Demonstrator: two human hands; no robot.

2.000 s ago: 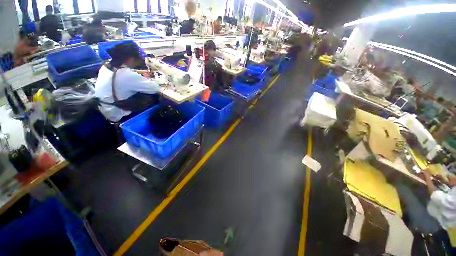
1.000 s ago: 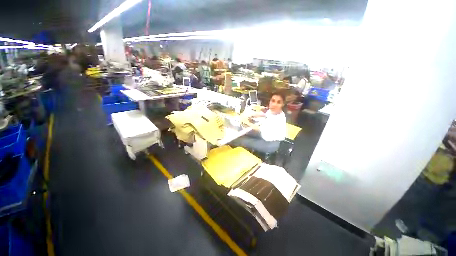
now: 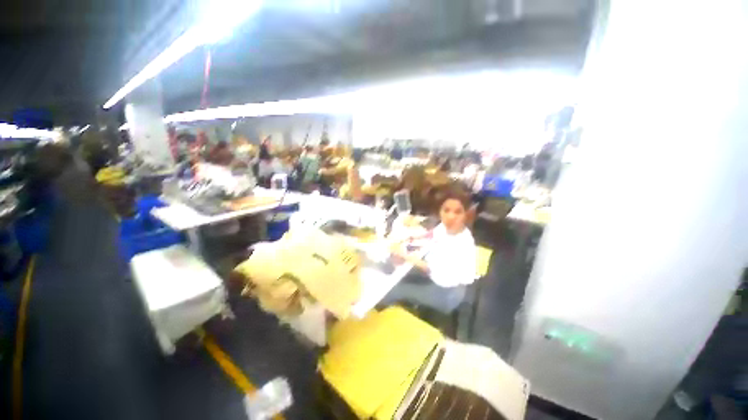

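Neither of my hands is in the picture. Nearest in front, a stack of yellow fabric pieces [image 3: 381, 357] lies at the lower middle. Striped dark-brown pieces [image 3: 451, 404] on pale sheets [image 3: 480, 369] lie against its right side, cut off by the lower edge. Tan cut panels [image 3: 303, 267] with small dark marks hang over the end of a white machine table [image 3: 379, 287]. A seated person in white [image 3: 451, 254] is behind that table, arms on it. The picture is blurred, so the machine's details are unclear.
A white-covered stack [image 3: 176, 287] stands left of the panels. A white sheet [image 3: 269, 399] lies on the yellow floor line [image 3: 225, 361]. A dark aisle runs at the left, with blue bins [image 3: 150, 234] beyond. A wide white pillar [image 3: 631, 246] fills the right.
The view has swung right from the aisle to the tables and pillar, and come closer. The yellow stack and tan panels now look larger. The seated person remains at the table.
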